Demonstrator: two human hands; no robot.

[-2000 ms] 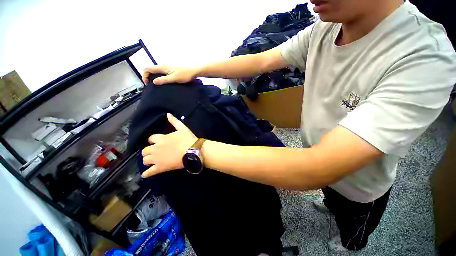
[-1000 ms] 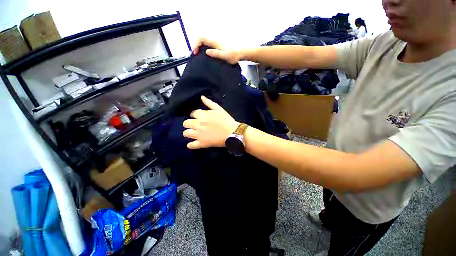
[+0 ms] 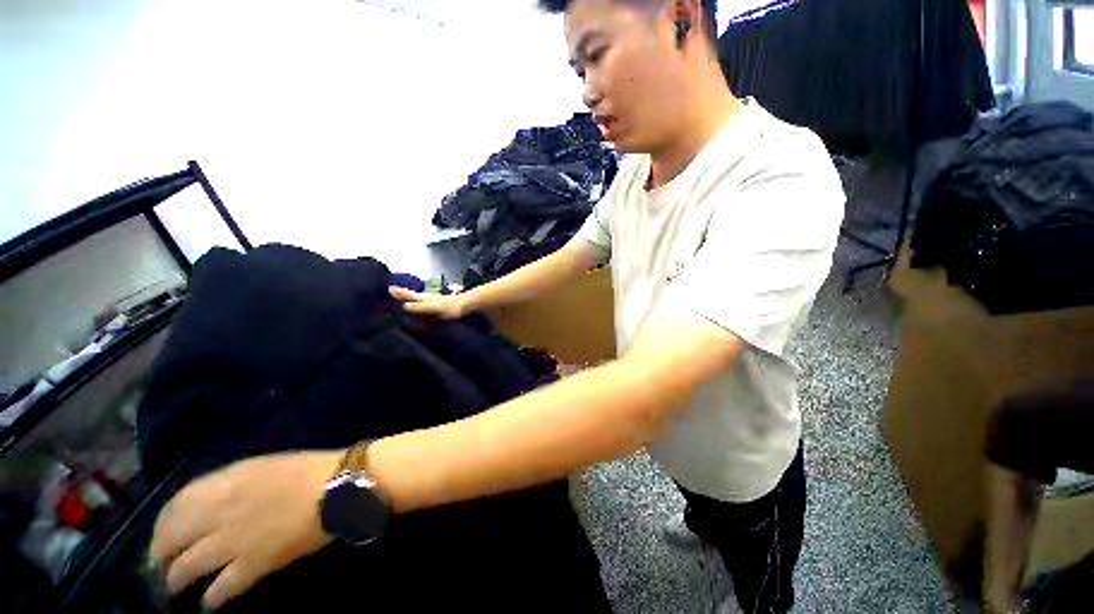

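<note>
A large black garment (image 3: pixel 300 360) fills the lower left and middle, its rounded top standing upright. Another person's near hand (image 3: pixel 246 522), with a wristwatch, lies over its lower left front with fingers spread and blurred. That person's far hand (image 3: pixel 432 302) rests at its upper right edge. Any form under the cloth is hidden. Neither my left hand nor my right hand can be made out.
The person in a beige T-shirt (image 3: pixel 720 252) stands right of the garment. A black shelf (image 3: pixel 96 216) is at left. Dark clothing (image 3: pixel 528 192) is piled behind. A cardboard box (image 3: pixel 960 396) is at right, beside a dark-sleeved forearm (image 3: pixel 1014 528) whose owner I cannot tell.
The view has swung right. The other person's far hand has left the garment's top for its right edge; the near hand has moved lower. The garment's top looks broader and rounder.
</note>
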